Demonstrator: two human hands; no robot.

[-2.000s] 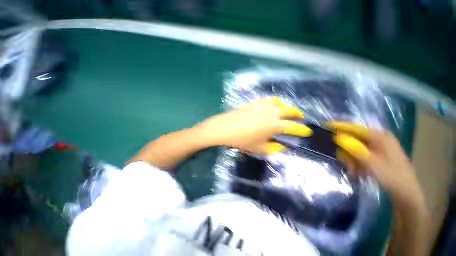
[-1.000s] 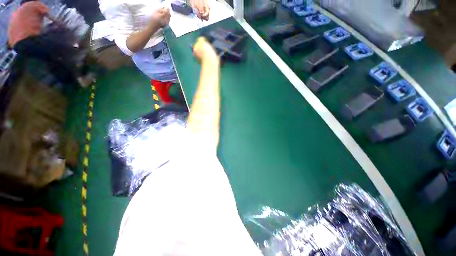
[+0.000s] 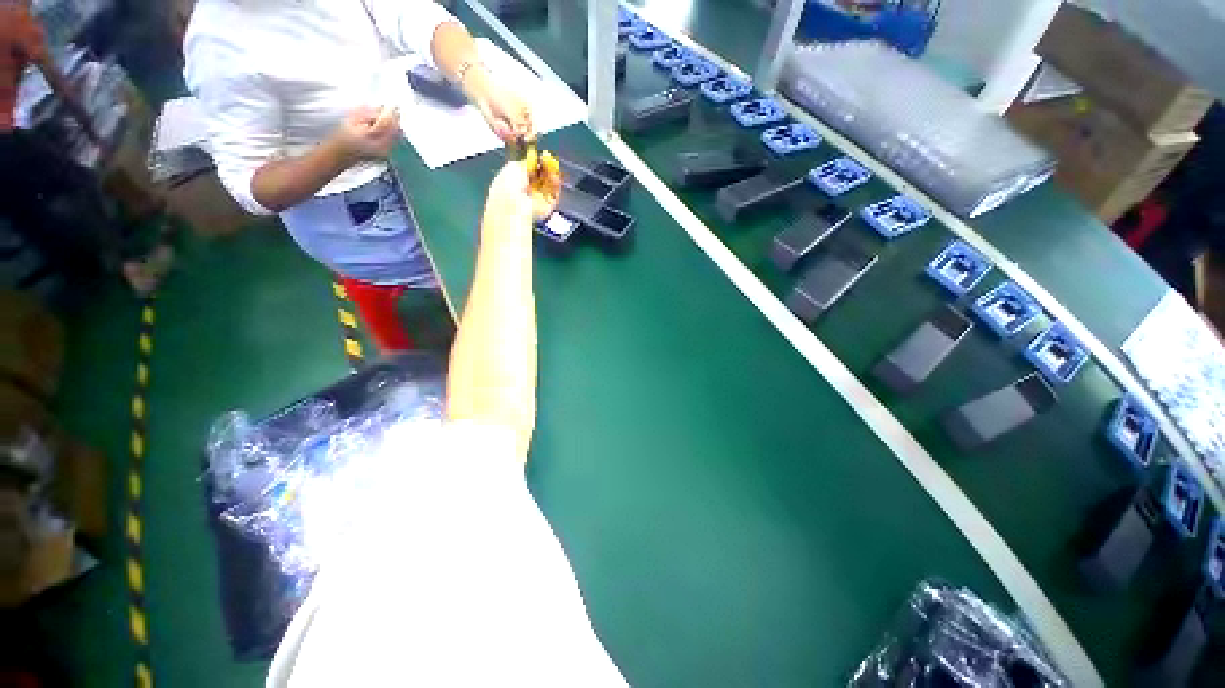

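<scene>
My left hand (image 3: pixel 540 178), with yellow finger cots, is at the end of my outstretched arm at the upper middle. It is beside a small group of dark housings (image 3: pixel 594 202) on the green bench. Its fingers are small and blurred and meet or overlap another person's fingers, so I cannot tell whether it holds anything. My right hand is out of the picture. The clear bag with black panels (image 3: pixel 957 648) is cut off by the bottom edge.
A person in a white top (image 3: pixel 289 94) stands at the bench's far end by a white sheet (image 3: pixel 490 101) with a dark housing on it. Beyond the white stripe, housings (image 3: pixel 927 346) and blue frames (image 3: pixel 1008 309) line the bench. A post (image 3: pixel 602 67) rises near the housings. Plastic wrap (image 3: pixel 316 470) lies at left.
The view has swung left, away from the bag where both hands held a black panel. My left arm is now stretched out; the other person's hand has come down to my fingers.
</scene>
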